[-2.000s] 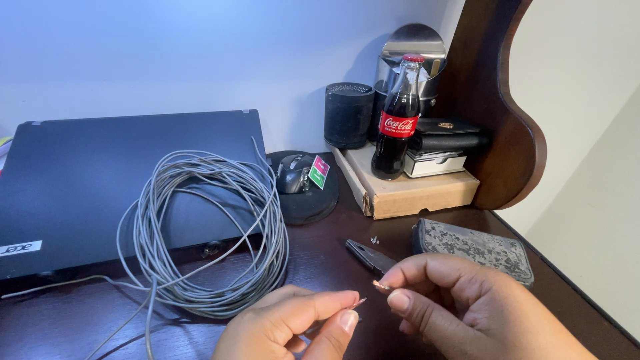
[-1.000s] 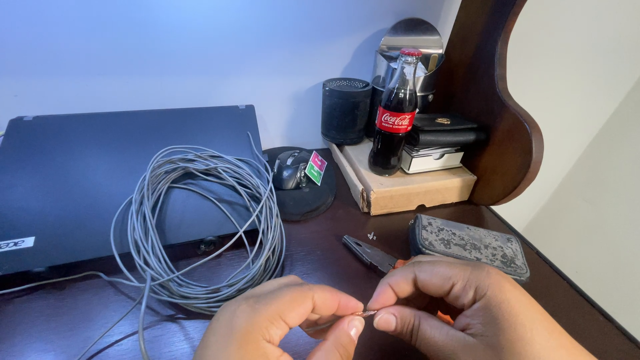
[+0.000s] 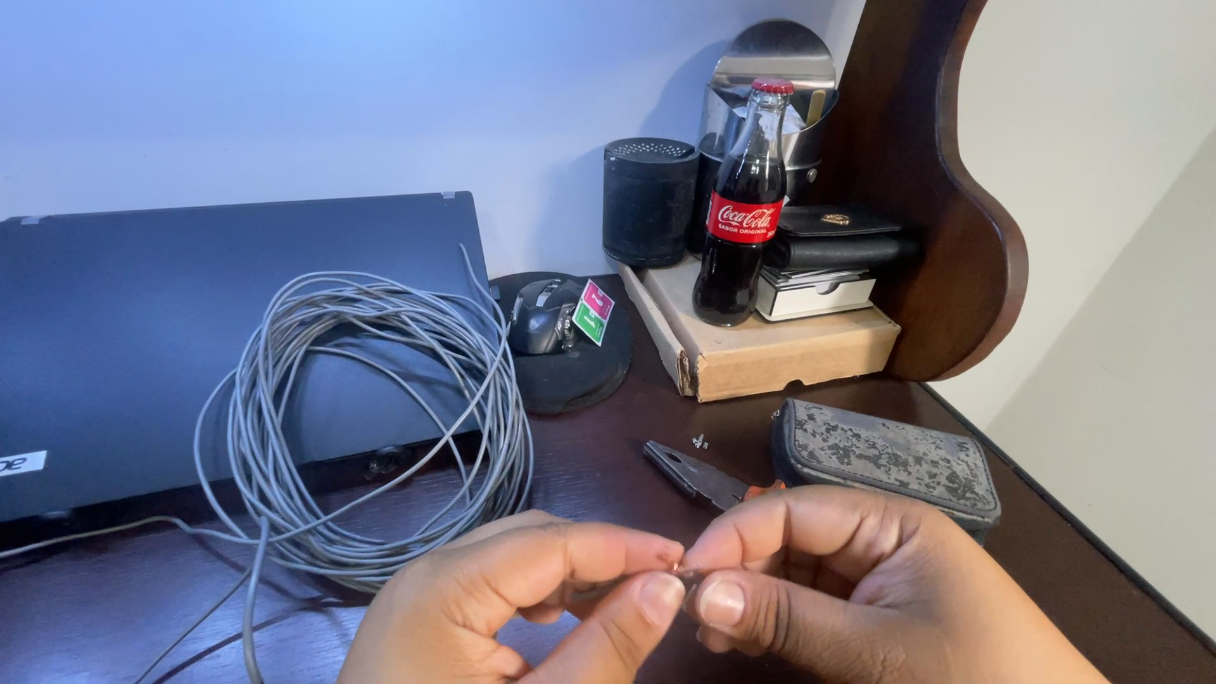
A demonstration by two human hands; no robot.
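Note:
My left hand [image 3: 541, 589] and my right hand [image 3: 836, 579] meet fingertip to fingertip at the bottom centre. Between them they pinch a thin wire end [image 3: 678, 568] with a coppery glint; the fingers hide most of it. A big coil of grey cable [image 3: 256, 446] leans on the laptop to the left of my hands. Just behind my right hand lie pliers [image 3: 698, 473] with orange handles, mostly covered by that hand. Tiny pale scraps [image 3: 700, 442] rest beside the plier jaws.
A closed Acer laptop [image 3: 142, 332] stands at the left. Farther back are a mouse [image 3: 541, 318] on a round black pad [image 3: 579, 380], a black cylinder [image 3: 650, 204], and a cola bottle [image 3: 746, 214] on a cardboard box [image 3: 798, 356]. A worn zip case [image 3: 888, 456] lies at the right.
Two seconds ago my hands were apart, each with a small piece at its fingertips; now the fingertips are together. The view has shifted slightly.

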